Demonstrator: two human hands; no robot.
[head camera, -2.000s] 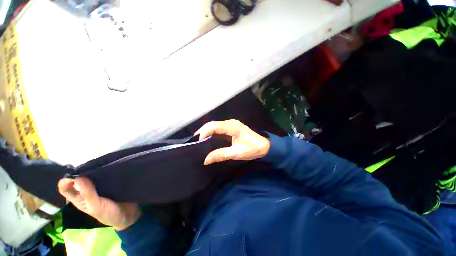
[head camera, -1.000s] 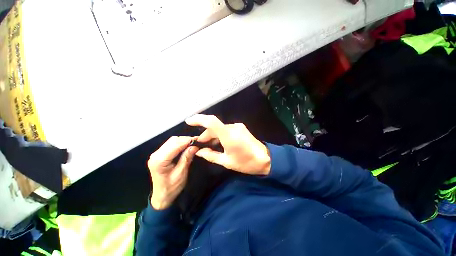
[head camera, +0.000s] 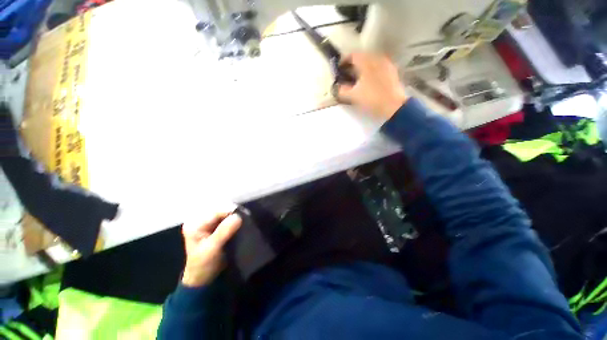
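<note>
My left hand (head camera: 207, 249) pinches the edge of a black cut piece (head camera: 253, 247) over my lap, just below the table's front edge. The piece hangs down from the fingers. My right hand (head camera: 376, 86), slightly blurred, is on the handles of the dark shears (head camera: 326, 50) on the table by the sewing machine (head camera: 412, 23). The blades point up and to the left. The handle loops are partly hidden by the fingers.
Other black pieces (head camera: 60, 206) lie at the table's left end, over cardboard with yellow printed tape (head camera: 70, 133). Neon yellow-green fabric (head camera: 100, 319) is at lower left. Black garments (head camera: 559, 206) are heaped at right. A patterned cloth (head camera: 386, 209) hangs under the table.
My right hand has left the black piece and reached up and right to the shears. My left hand still holds the piece. The view has shifted to show more of the machine.
</note>
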